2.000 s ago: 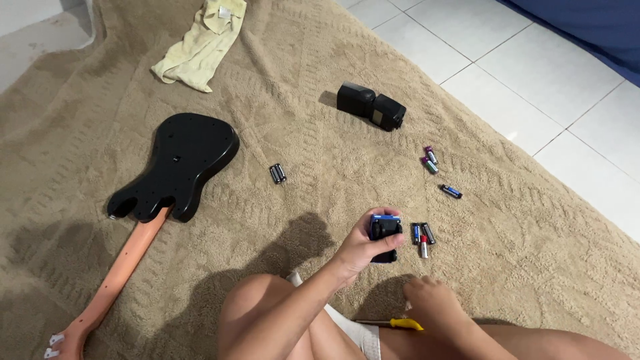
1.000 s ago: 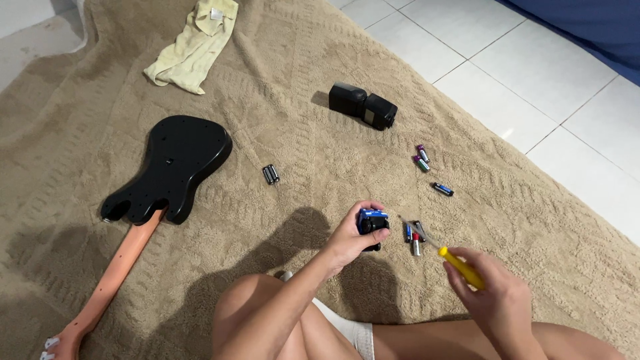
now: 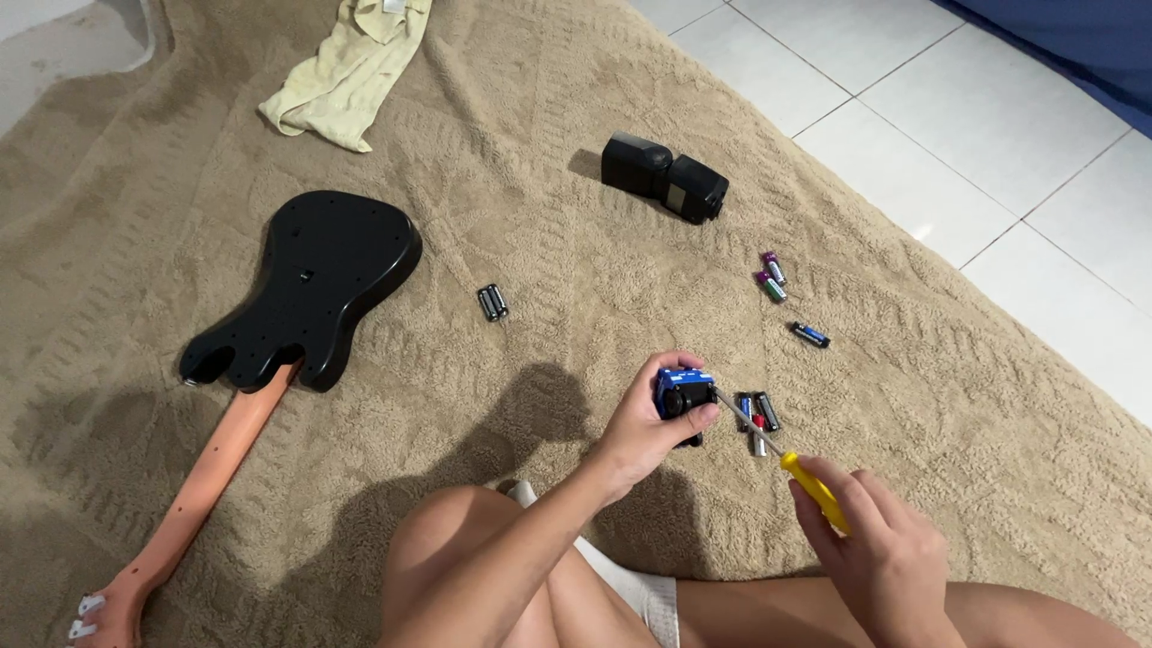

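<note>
My left hand [image 3: 643,427] grips a small blue and black toy car [image 3: 686,391], its black wheels turned toward me. In my right hand [image 3: 873,540] is a screwdriver with a yellow handle [image 3: 814,493]; its metal shaft points up and left, and the tip meets the right side of the toy, as far as can be seen. Just right of the toy, several loose batteries [image 3: 759,436] lie together on the beige blanket. Farther up and right are a blue and black battery [image 3: 810,335] and two purple-ended batteries [image 3: 771,286].
A black camera flash [image 3: 664,177] lies beyond the toy. Small dark batteries [image 3: 492,302] rest left of centre. At left lies a black toy guitar [image 3: 310,279] with an orange-brown neck, below a pale yellow cloth [image 3: 346,81]. White floor tiles [image 3: 936,126] border the blanket [image 3: 540,243].
My right hand, bare by the yellow screwdriver two seconds ago, picked it up and has brought its tip to the toy. My left hand still holds the toy.
</note>
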